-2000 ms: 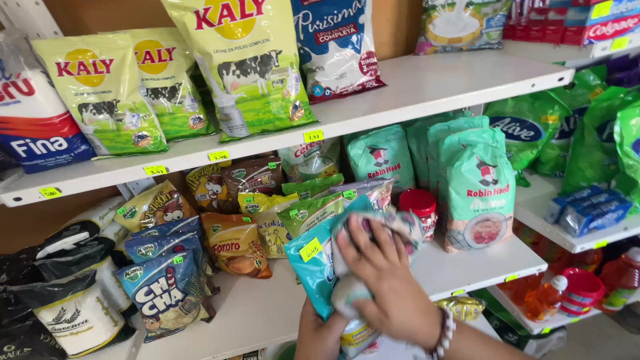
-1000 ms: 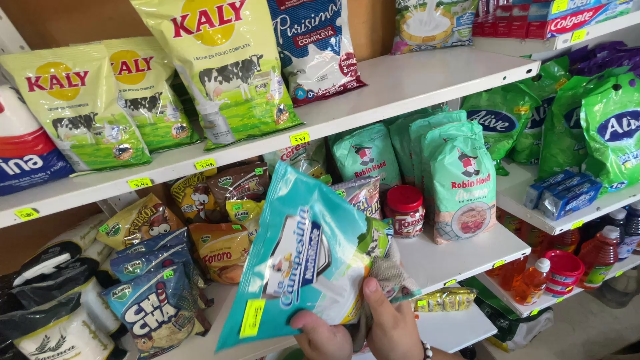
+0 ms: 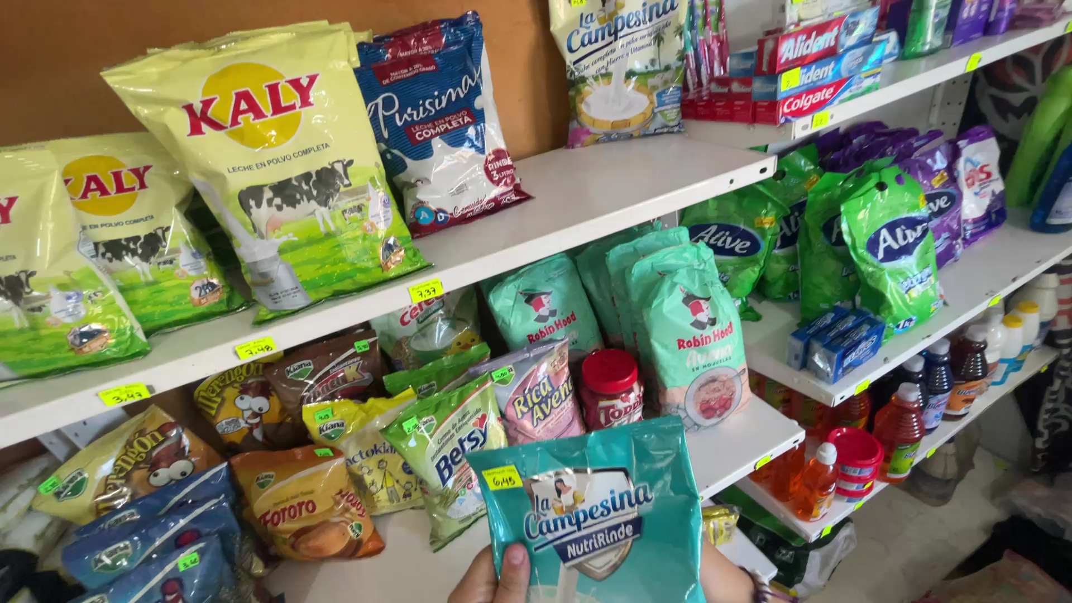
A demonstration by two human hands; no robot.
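A teal La Campesina NutriRinde milk powder bag (image 3: 596, 502) with a yellow price sticker is upright at the bottom centre, its front facing me. My left hand (image 3: 494, 578) grips its lower left edge, thumb on the front. My right hand (image 3: 727, 576) is at its right side, mostly hidden behind the bag; a bead bracelet shows at the wrist. Just behind the bag, on the lower shelf, are a green Betsy bag (image 3: 452, 461), a Rica Avena bag (image 3: 536, 398), a red-lidded jar (image 3: 611, 389) and Robin Hood oat bags (image 3: 693, 352).
The upper white shelf (image 3: 603, 184) holds Kaly bags (image 3: 285, 167), a Purísima bag (image 3: 440, 126) and another La Campesina bag (image 3: 620, 71). Lower left are a Fororo bag (image 3: 306, 502) and blue bags (image 3: 159, 544). Shelves at the right carry toothpaste boxes (image 3: 816, 71), Alive detergent bags (image 3: 896, 243) and bottles (image 3: 900, 427).
The teal bag, tilted one second ago, is now more upright and lower, facing me. The grey cloth seen against it earlier is no longer visible.
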